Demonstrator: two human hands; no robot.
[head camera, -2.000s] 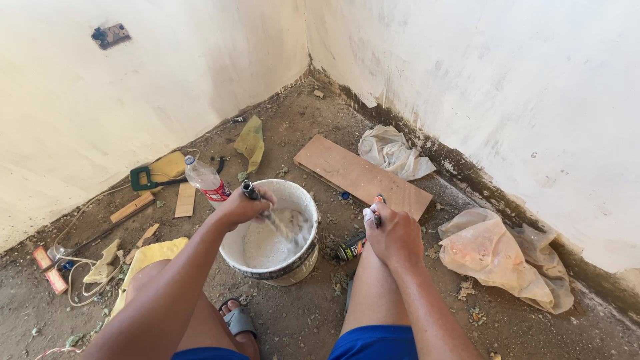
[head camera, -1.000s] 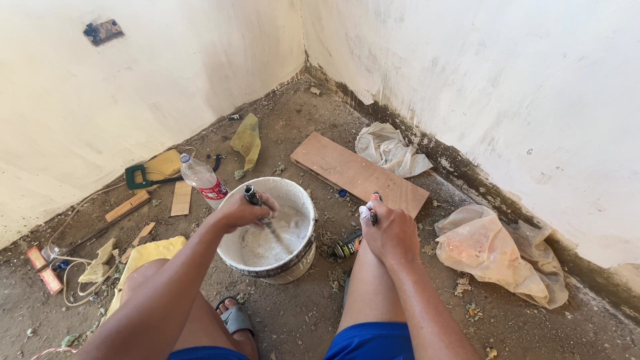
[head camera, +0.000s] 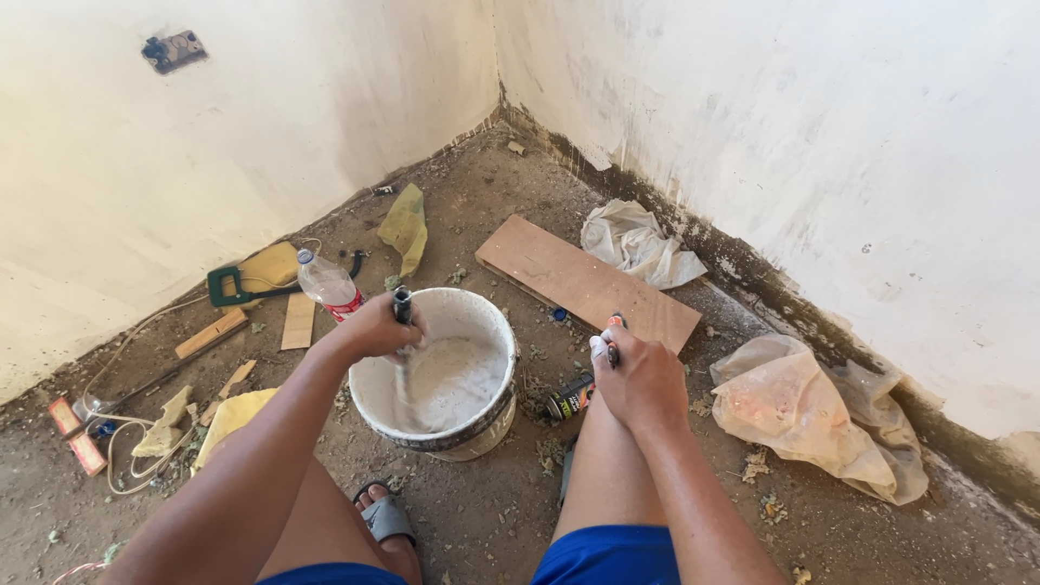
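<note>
My left hand (head camera: 380, 327) is closed around a dark-ended stick or tube (head camera: 402, 307), whose whitish lower part dips into a white plastic bucket (head camera: 504, 325). Inside the bucket lies a thick off-white mixture (head camera: 455, 378), like plaster or paint. Above my knee, my right hand (head camera: 638, 366) grips a small tool with an orange-and-black handle (head camera: 615, 325); its kind cannot be told, and whitish stuff coats my thumb. Right of the bucket a dark spray can (head camera: 569, 396) lies on the ground. A clear plastic bottle with a red label (head camera: 329, 284) leans behind my left hand.
A flat wooden board (head camera: 585, 280) lies beyond my right hand, beside crumpled plastic sheeting (head camera: 638, 244). More plastic (head camera: 800, 406) lies at right. On the left are a green-handled hacksaw (head camera: 231, 284), wood pieces (head camera: 213, 331) and a loose cord (head camera: 122, 418). Two walls meet ahead.
The stick in my left hand has shifted within the bucket, its lower part now nearer the left side. My right hand stays above the knee with its tool.
</note>
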